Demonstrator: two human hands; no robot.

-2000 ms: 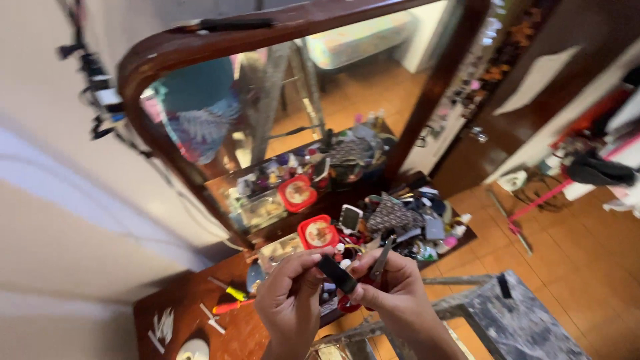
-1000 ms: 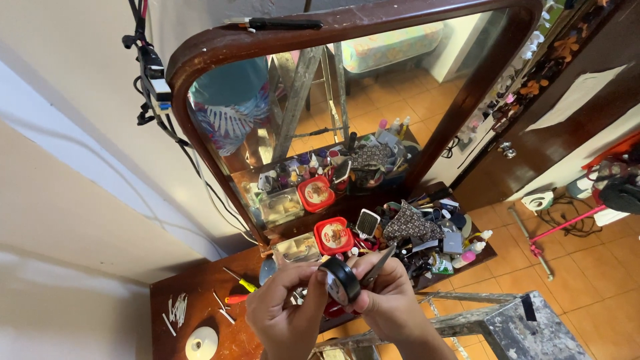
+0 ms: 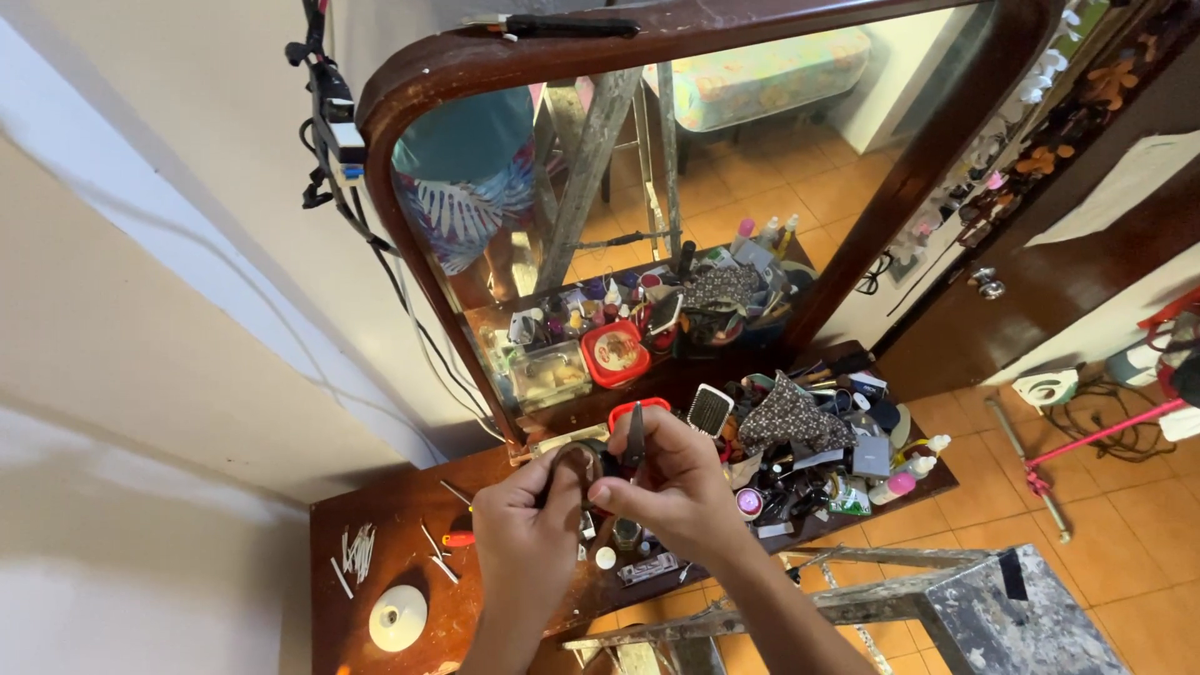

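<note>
In the middle of the head view, above the dresser, my left hand [image 3: 534, 534] holds a roll of black tape [image 3: 574, 476], its fingers around the ring. Close against it on the right is my right hand [image 3: 670, 478], with a dark pointed metal tool [image 3: 636, 436] between its fingers, tip up; whether it is scissors or a blade cannot be told. My right fingers are also at the tape's edge. Below the hands lies the wooden dresser top [image 3: 431, 600] with a white round disc [image 3: 398, 618], thin white strips [image 3: 356, 553] and a red-handled screwdriver [image 3: 458, 539].
A framed mirror [image 3: 375, 159] rises behind the dresser, with black cables [image 3: 333, 141] on the wall beside it. Cosmetics, a hairbrush [image 3: 710, 411] and a patterned cloth [image 3: 792, 417] crowd the dresser's right part. A paint-stained ladder [image 3: 1012, 609] stands at the lower right.
The tape roll has turned in my hands, and its ring now faces differently from one second ago. Both hands stay close together around the tape and the metal tool.
</note>
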